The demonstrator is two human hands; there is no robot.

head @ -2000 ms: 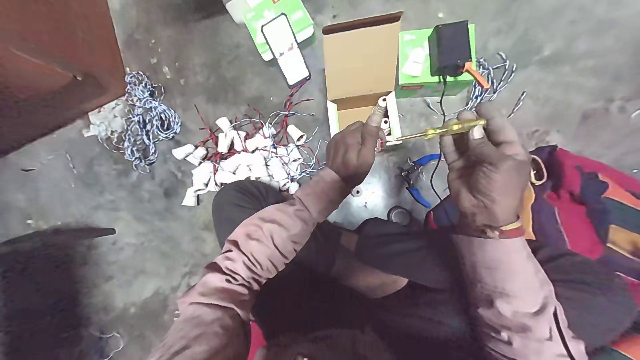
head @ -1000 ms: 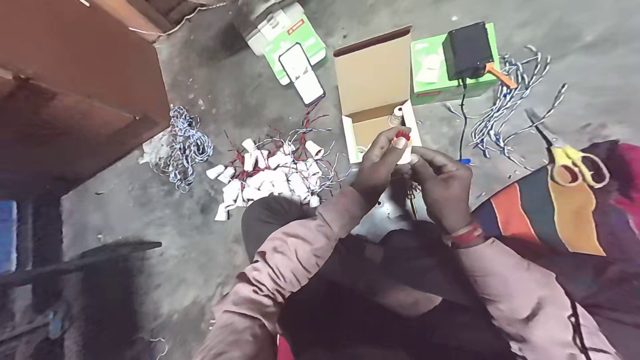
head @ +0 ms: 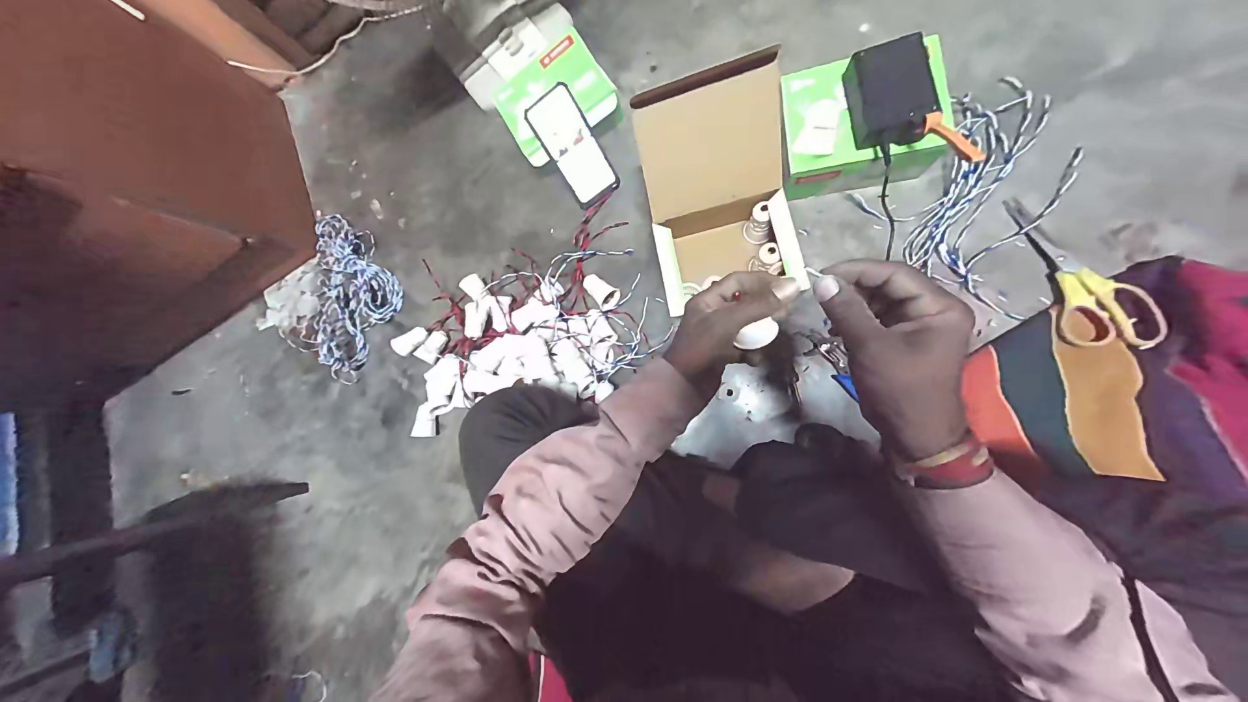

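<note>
My left hand (head: 726, 317) is in front of the open cardboard box (head: 715, 141), its fingers around a white plastic part (head: 756, 333) that looks like a lamp holder. Just right of it, my right hand (head: 902, 341) pinches a thin, pale piece, perhaps a wire end, between thumb and forefinger; the fingertips of both hands nearly meet. Inside the box lie several small white round parts (head: 768, 255). A pile of white lamp holders (head: 526, 341) with red and blue-white twisted wires lies on the floor to the left.
A smartphone (head: 572, 144) rests on a green and white box (head: 595, 73). Another green box (head: 814, 175) carries a black device (head: 889, 90) with an orange part. Twisted wires (head: 951, 214) lie beside it. Yellow-handled scissors (head: 1102, 307) lie on colourful cloth (head: 1102, 409); a wire bundle (head: 351, 292) lies far left.
Two seconds ago my right hand held a yellow-handled screwdriver; now it pinches a thin pale piece. My hands have come together. The view has shifted, bringing the scissors into sight.
</note>
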